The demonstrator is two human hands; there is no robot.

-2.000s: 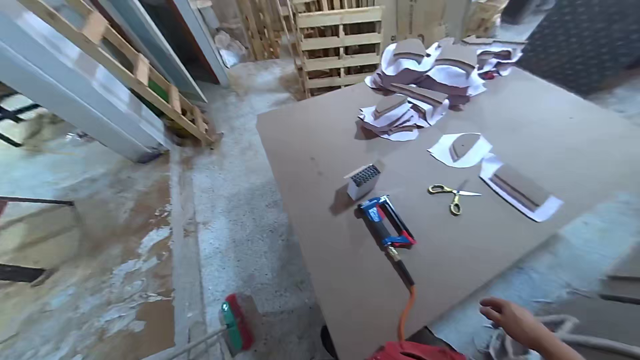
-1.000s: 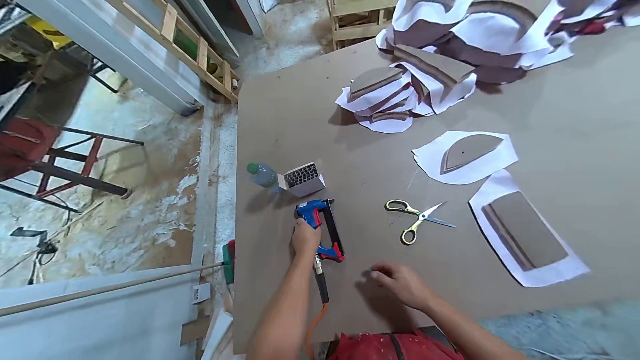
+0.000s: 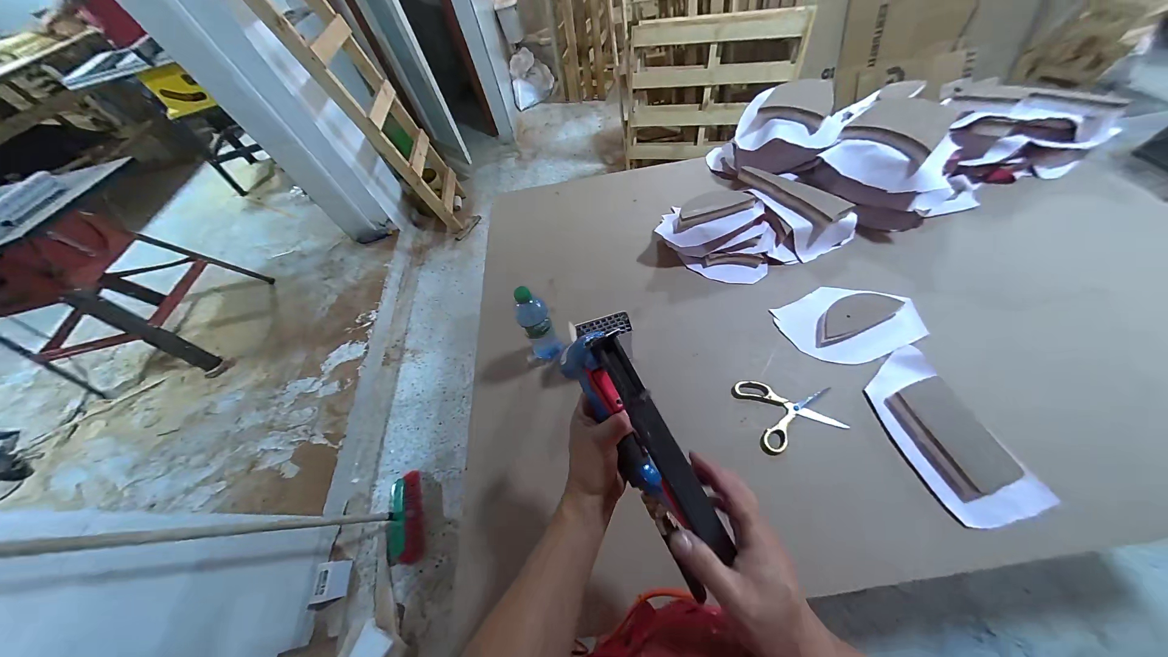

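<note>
A pneumatic staple gun (image 3: pixel 646 438), blue, red and black, is held up above the brown table with its nose pointing away from me. My left hand (image 3: pixel 598 452) is closed around its handle. My right hand (image 3: pixel 744 547) grips the rear end of the black magazine, thumb on the near side. Just beyond the nose stands an open box of staples (image 3: pixel 604 323), partly hidden by the tool. Beside it is a clear plastic bottle (image 3: pixel 537 321) with a green cap. Open scissors (image 3: pixel 787 415) with gold-coloured handles lie right of the tool.
White fabric pieces with brown board shapes, one pointed (image 3: pixel 853 324) and one rectangular (image 3: pixel 958 447), lie at the right. Heaps of similar pieces (image 3: pixel 867 155) cover the far side. A broom (image 3: pixel 406 517) is beside the table's left edge (image 3: pixel 474 365). A wooden ladder (image 3: pixel 379 105) leans farther off.
The staple gun, lying on the table two seconds ago, is now lifted. My left hand took its handle, and my right hand has moved from the table area onto the magazine.
</note>
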